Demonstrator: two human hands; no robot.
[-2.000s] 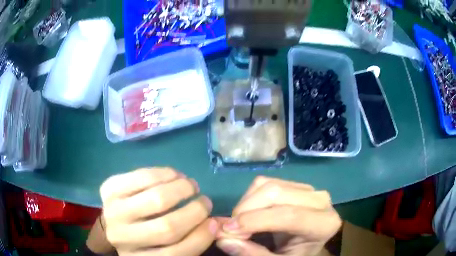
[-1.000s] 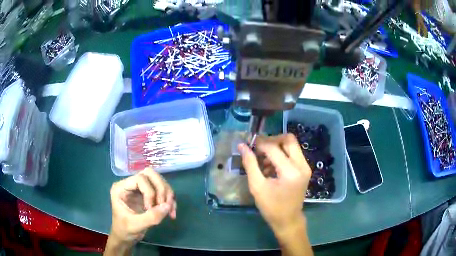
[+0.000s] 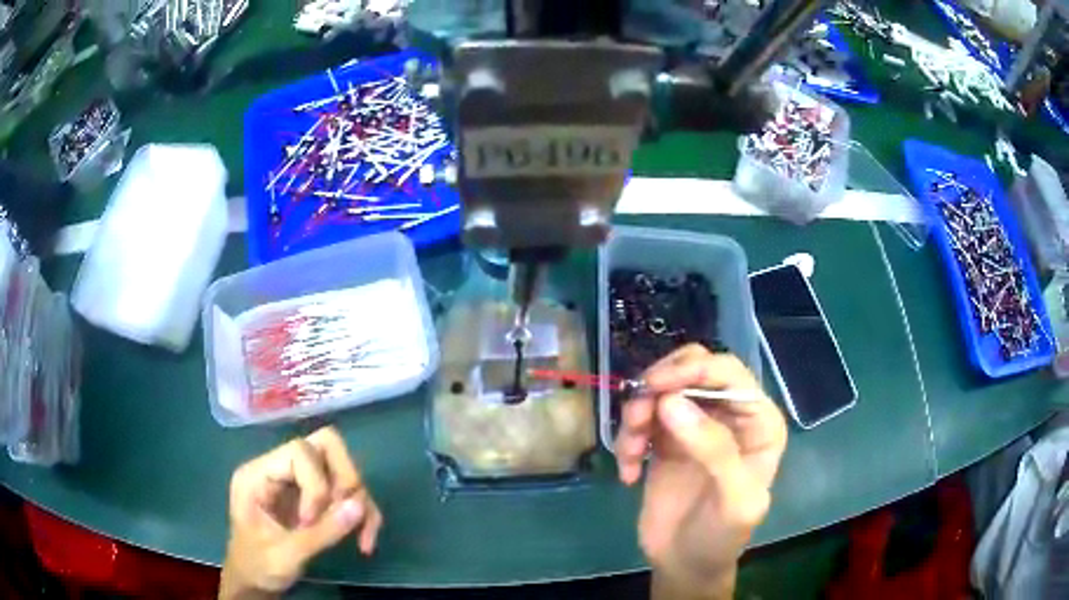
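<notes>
My right hand (image 3: pixel 701 457) holds a thin red-and-white pin (image 3: pixel 586 379) between its fingertips, over the near part of the right parts tub (image 3: pixel 750 293). The pin lies roughly level, its red end pointing left toward the fixture (image 3: pixel 537 348). A small dark part sits around the pin near my fingertips. The press ram (image 3: pixel 524 281) points down above the fixture on the worn press base (image 3: pixel 510 440). My left hand (image 3: pixel 299 510) is half curled above the tabletop, left of the base, with nothing visible in it. The left parts tub (image 3: pixel 424 340) holds red-and-white pins.
The press plate (image 3: pixel 551 152) hangs above the fixture. A blue tray (image 3: pixel 260 176) of jumbled pins stands behind the left tub. A whitish tub (image 3: pixel 158 246) and stacked clear boxes (image 3: pixel 41 363) are at left. A smartphone (image 3: pixel 807 346), small clear cup (image 3: pixel 780 205) and blue tray (image 3: pixel 920 176) are at right.
My right hand has come down from low in view to the press, then moved right, now showing a pin. My left hand has moved away from it. The camera view has shifted.
</notes>
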